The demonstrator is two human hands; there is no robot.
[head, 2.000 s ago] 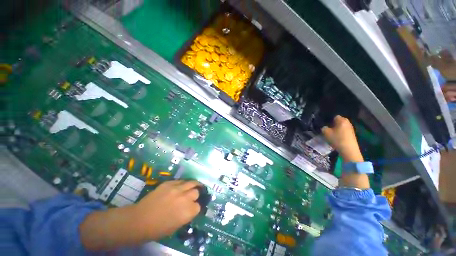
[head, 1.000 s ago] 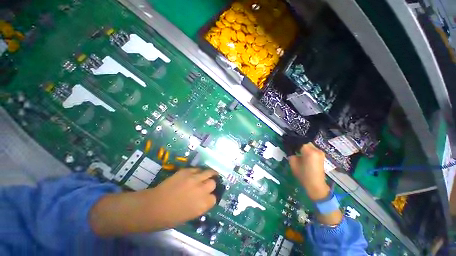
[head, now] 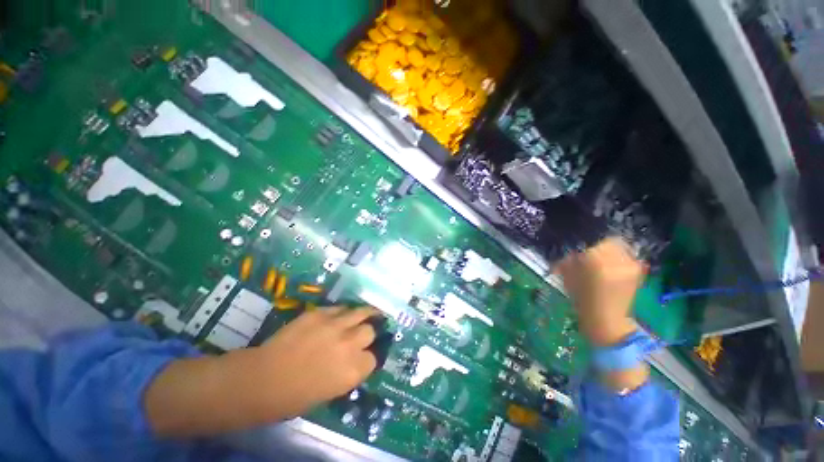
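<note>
A large green circuit board (head: 298, 180) lies below the bins, with white shapes, white blocks and yellow discs on it. My left hand (head: 330, 350) is over the board beside the white blocks (head: 237, 318); its black-covered fingertips point down and what they hold is hidden. My right hand (head: 603, 275), blurred and with a light blue strap, is at the front bins; its fingertips are hidden against the dark bin. Small silvery leaded components (head: 501, 197) lie heaped in a front bin.
A black bin of yellow discs (head: 420, 72) stands at the upper middle. A silver rail (head: 361, 124) runs between board and bins. A blue cord (head: 732, 287) stretches right from my right wrist. Another bin with yellow parts (head: 709, 352) is at right.
My right hand went from the front bins to above the board's edge, then back up and right to the bins. My left hand has stayed near the same board spot. The view has shifted slightly.
</note>
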